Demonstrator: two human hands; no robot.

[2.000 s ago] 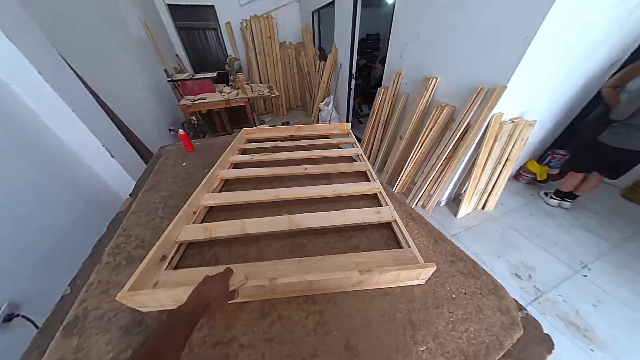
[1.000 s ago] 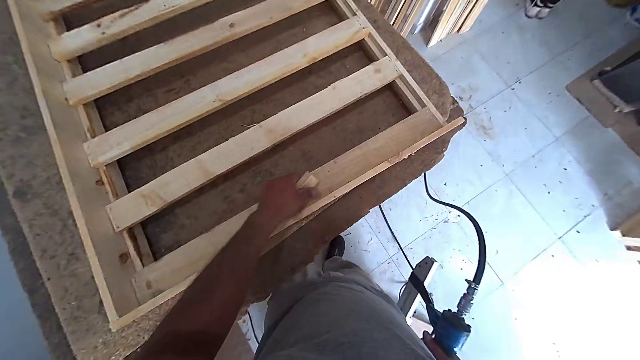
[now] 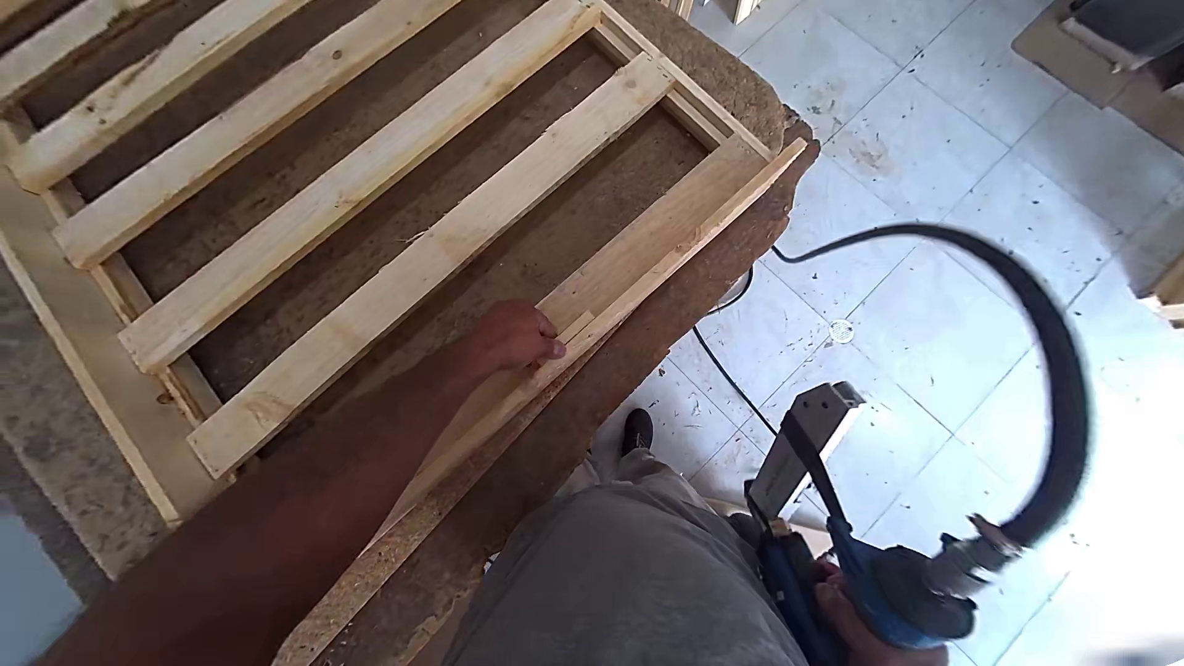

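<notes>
A slatted wooden frame [image 3: 435, 231] lies on a worn brown worktable [image 3: 647, 338]. My left hand [image 3: 520, 338] is closed over the frame's near side, by the near edge board [image 3: 666, 268], with its thumb along a small wood piece [image 3: 579, 327]. Low on the right, beside my leg, my right hand [image 3: 856, 615] grips the handle of a blue pneumatic nail gun [image 3: 893, 592]. The gun's long magazine [image 3: 803, 449] points up and away from me, and a black air hose [image 3: 1064, 398] curves up from its fitting. Part of my right hand is hidden by the gun.
A thin black cable [image 3: 726, 375] runs over the tiled floor [image 3: 934, 324] beside the table. My shoe [image 3: 637, 431] stands near the table's edge. Brown boards [image 3: 1073, 55] with a dark object on them lie at the upper right, and a wooden piece [image 3: 1170, 291] shows at the right edge.
The view has swung down from the room to the near corner. The nail gun, partly visible one second ago, now shows more fully. My left hand remains at the frame's near side.
</notes>
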